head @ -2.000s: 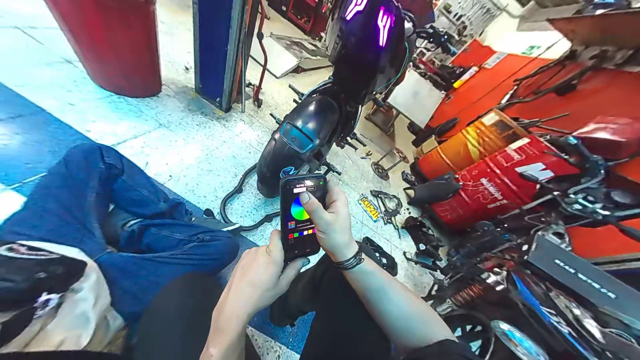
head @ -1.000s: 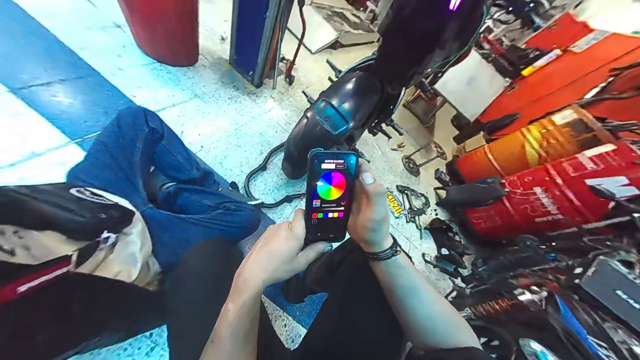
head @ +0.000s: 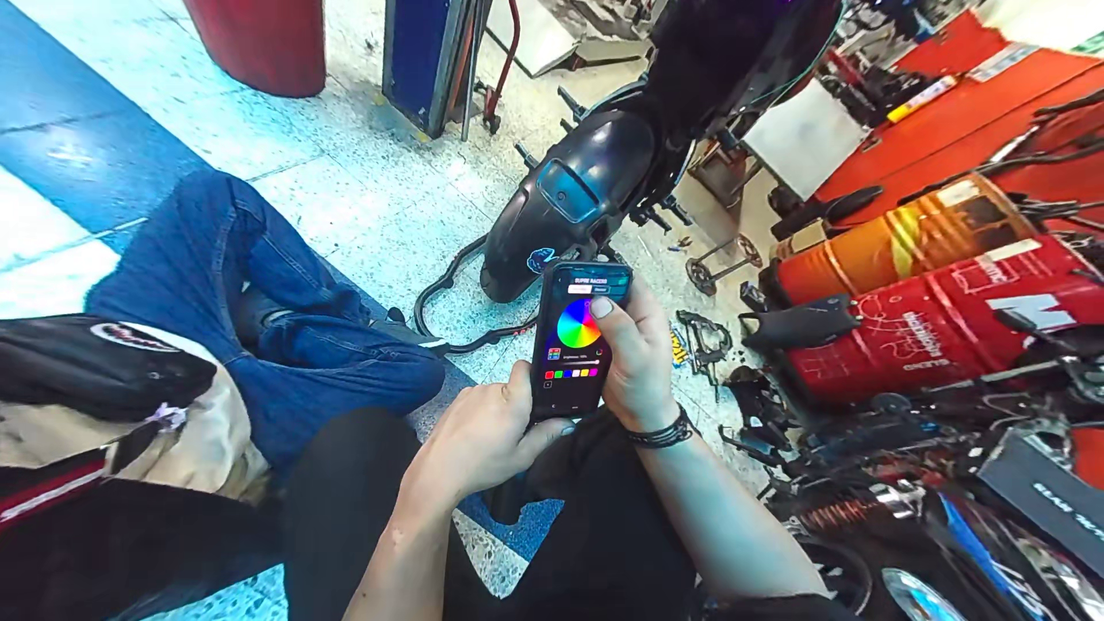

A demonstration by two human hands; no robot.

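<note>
A black smartphone (head: 576,345) is upright between my two hands, its lit screen showing a colour wheel and a row of colour swatches. My left hand (head: 487,431) grips the phone's lower left edge, thumb at its bottom. My right hand (head: 634,362) holds the right edge, its thumb over the upper right of the colour wheel; a dark bracelet is on that wrist. Just beyond the phone is a glossy black motorcycle fender (head: 595,164), with a small blue light mark near its lower end. A black curved tube (head: 444,285) lies on the floor beside it.
At my left sits a person in blue jeans (head: 259,345). A red barrel (head: 267,43) and a blue post (head: 418,69) stand ahead. Orange (head: 914,241) and red drums (head: 940,328) are at right, above motorcycle parts (head: 871,509) and a shock absorber spring (head: 837,516).
My right thumb was on the screen, then off to the phone's right edge, and is now over the colour wheel. The wheel's colours look different from two seconds ago. My left hand keeps its hold.
</note>
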